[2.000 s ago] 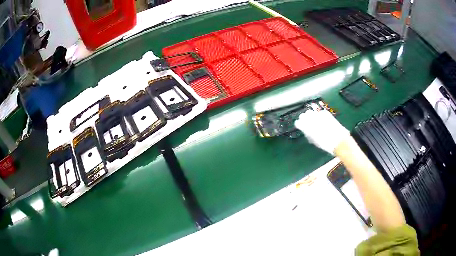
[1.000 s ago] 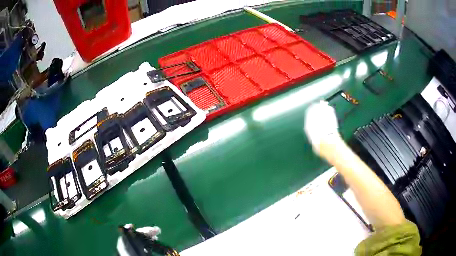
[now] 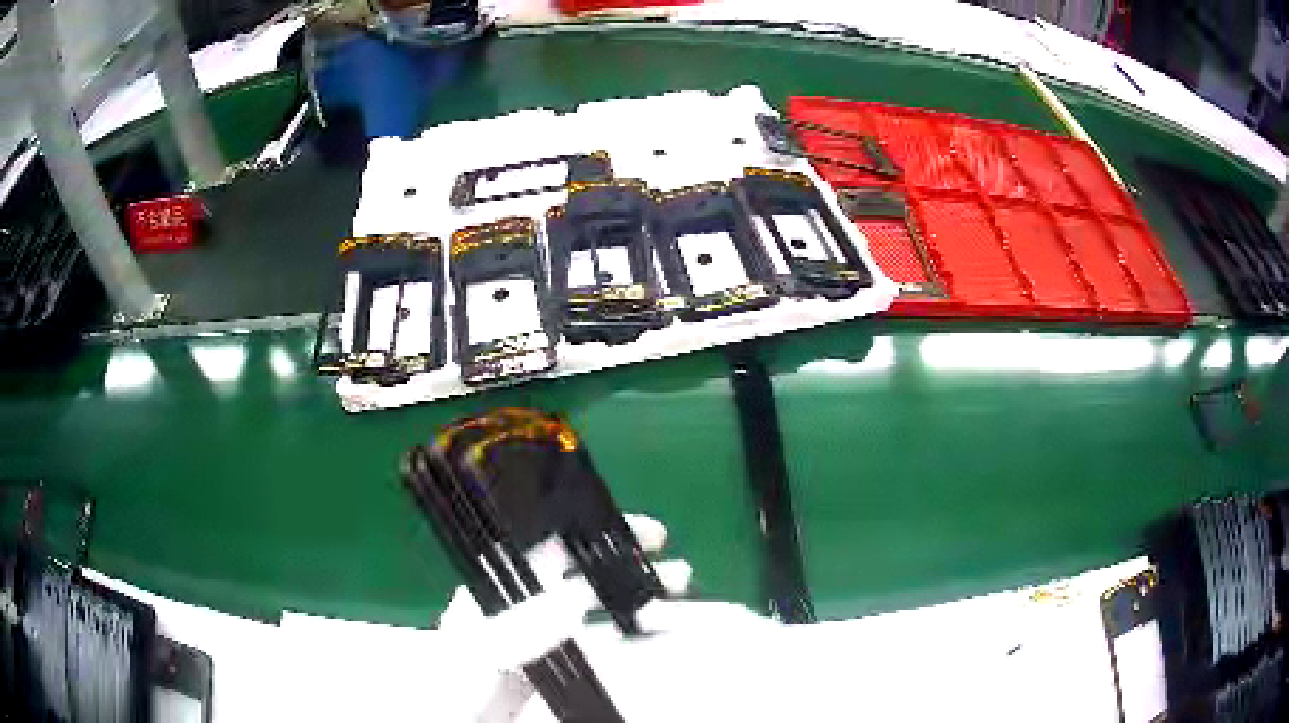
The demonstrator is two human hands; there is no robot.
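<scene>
A stack of black phone middle frames (image 3: 530, 480) with gold-orange marks is held fanned and tilted over the near edge of the green belt. My left hand (image 3: 488, 657), white-gloved, grips it from below; white fingertips show at its right side. My right hand (image 3: 608, 614), also gloved, lies across the lower stack and seems to grip it. Both gloves blur into the white bench, so their outlines are unclear. The white tray (image 3: 566, 370) beyond holds several groups of frames in a row and a single frame (image 3: 529, 180) behind them.
A red tray (image 3: 1046, 212) adjoins the white tray's right side, with frames at its left end. A dark strip (image 3: 765, 480) crosses the belt. One frame (image 3: 1224, 413) lies far right. Packed black trays stand at lower left (image 3: 71, 636) and lower right (image 3: 1230, 593). A red sign (image 3: 166, 222) is left.
The view has swung left. My left hand has raised the stack from the lower edge into the middle. My right hand has come from the belt's right side to the stack.
</scene>
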